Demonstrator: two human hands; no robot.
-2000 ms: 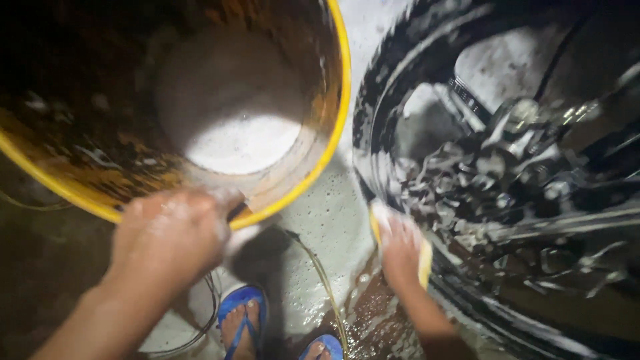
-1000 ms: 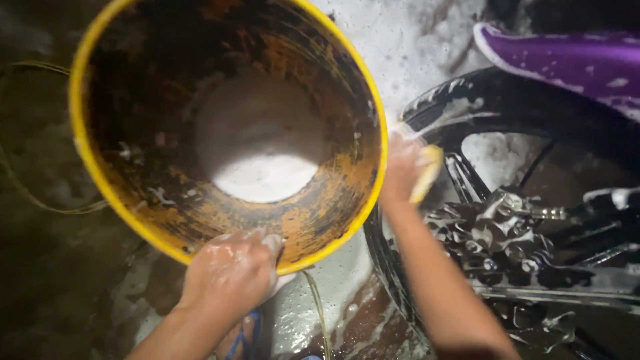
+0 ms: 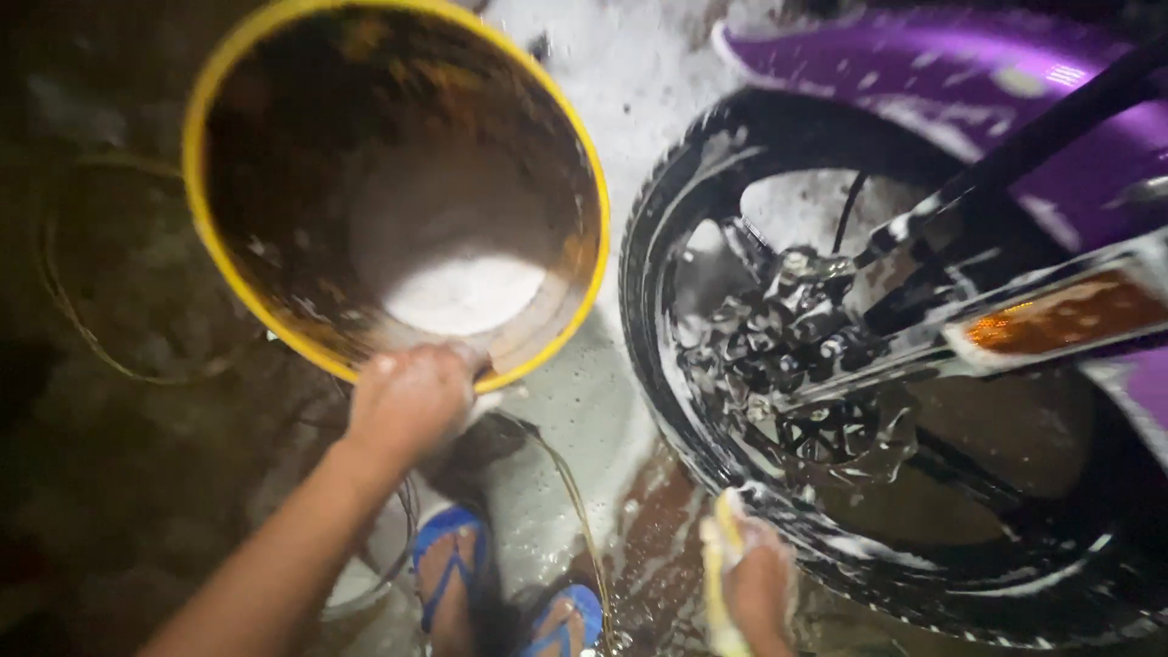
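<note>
My left hand (image 3: pixel 415 397) grips the near rim of a yellow-edged bucket (image 3: pixel 584 173), with a cloth-like white bit showing under the fingers. Whitish suds lie at the bottom of the bucket, whose inner wall is dark and streaked. Lower right, my right hand (image 3: pixel 762 579) holds a yellow sponge (image 3: pixel 721 584) near the lower left edge of a black motorcycle tire (image 3: pixel 652 365). Foam streaks the tire, the wheel hub and the brake disc (image 3: pixel 826 433). Above the wheel is a purple fender (image 3: pixel 876 59) with foam spots.
A fork leg with an orange reflector (image 3: pixel 1068 315) crosses the wheel at right. Thin hose or cable (image 3: pixel 575 493) curves over the wet, sudsy floor (image 3: pixel 566 447), and another loop (image 3: pixel 64 301) lies at left. My feet in blue flip-flops (image 3: pixel 452 557) stand below the bucket.
My right hand with the sponge has moved from the tire's upper left side down to its lower left edge. My left hand keeps its grip on the bucket rim.
</note>
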